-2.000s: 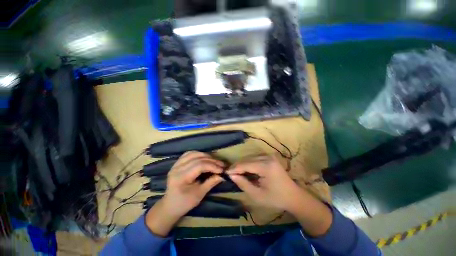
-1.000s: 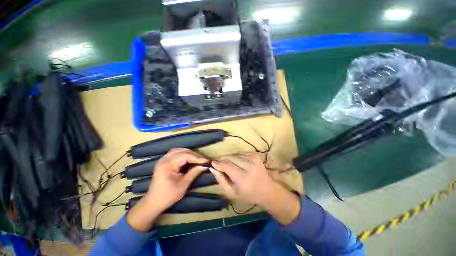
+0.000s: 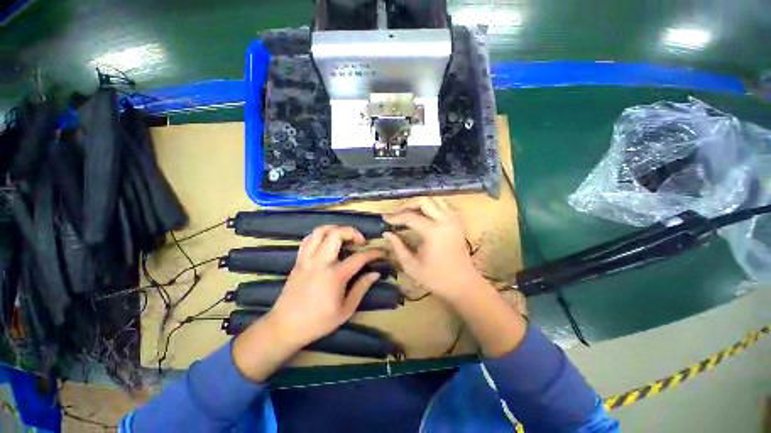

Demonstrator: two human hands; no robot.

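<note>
Several long black wired units lie side by side on the tan cardboard sheet (image 3: 182, 182). My right hand (image 3: 431, 245) is at the right end of the top wired unit (image 3: 296, 225), its thumb and fingertips pinched around that end. My left hand (image 3: 317, 292) lies over the second unit (image 3: 262, 260) and the third unit (image 3: 254, 293), its fingers curled near the second unit's right end. Whether it holds a small part is hidden by the fingers. The lowest unit (image 3: 355, 341) passes partly under my left forearm.
A silver screw feeder (image 3: 385, 72) stands in the blue parts tray (image 3: 255, 127) among small black parts. A heap of wired units (image 3: 101, 161) is at left. A black electric screwdriver (image 3: 609, 254) and a clear plastic bag (image 3: 676, 161) lie at right. Lead wires (image 3: 173, 283) tangle at left.
My hands were fingertip to fingertip over the second unit; now they are apart, and my right hand has moved up to the top unit's right end. The view has shifted slightly.
</note>
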